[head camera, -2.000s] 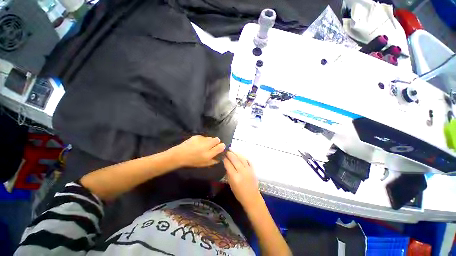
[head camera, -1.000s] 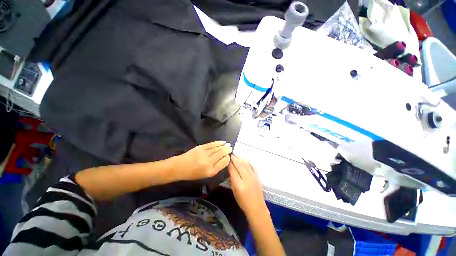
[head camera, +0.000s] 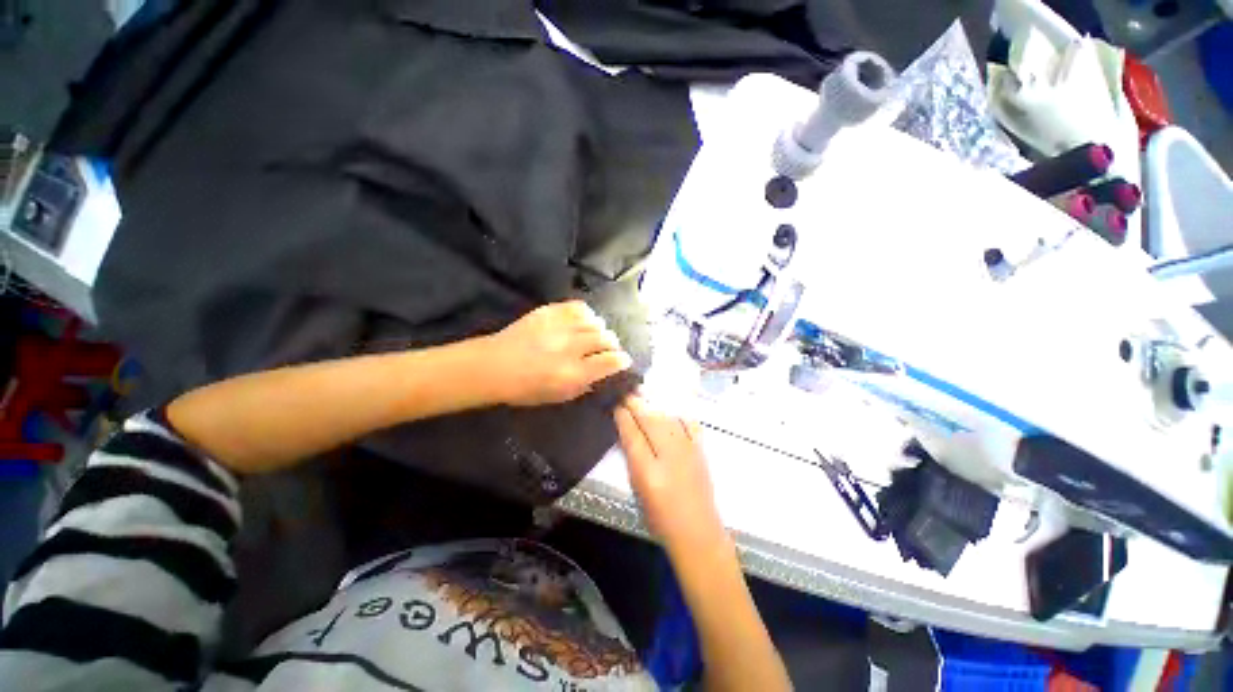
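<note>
A large dark garment piece (head camera: 406, 203) is spread over the left of the table and hangs over the front edge. My left hand (head camera: 561, 354) pinches its edge just left of and in front of the needle area. My right hand (head camera: 660, 453) pinches the same edge right beside it, fingertips almost touching the left ones. The white sewing machine (head camera: 920, 284) with a blue stripe stands to the right. Its presser foot area is partly hidden behind a metal guard. The cloth under my fingers is hidden.
Snips (head camera: 849, 495) lie on the white table (head camera: 771, 493) beside a stack of small black pieces (head camera: 936, 511). A flat black phone-like rectangle (head camera: 1075, 573) is at the right. Thread cones (head camera: 1071, 170) and a plastic bag (head camera: 953, 106) are behind the machine. Blue crate (head camera: 994, 665) below.
My hands have moved with the cloth edge up toward the needle area, the left hand more. The dark cloth has shifted up and forward, and the view has shifted a little.
</note>
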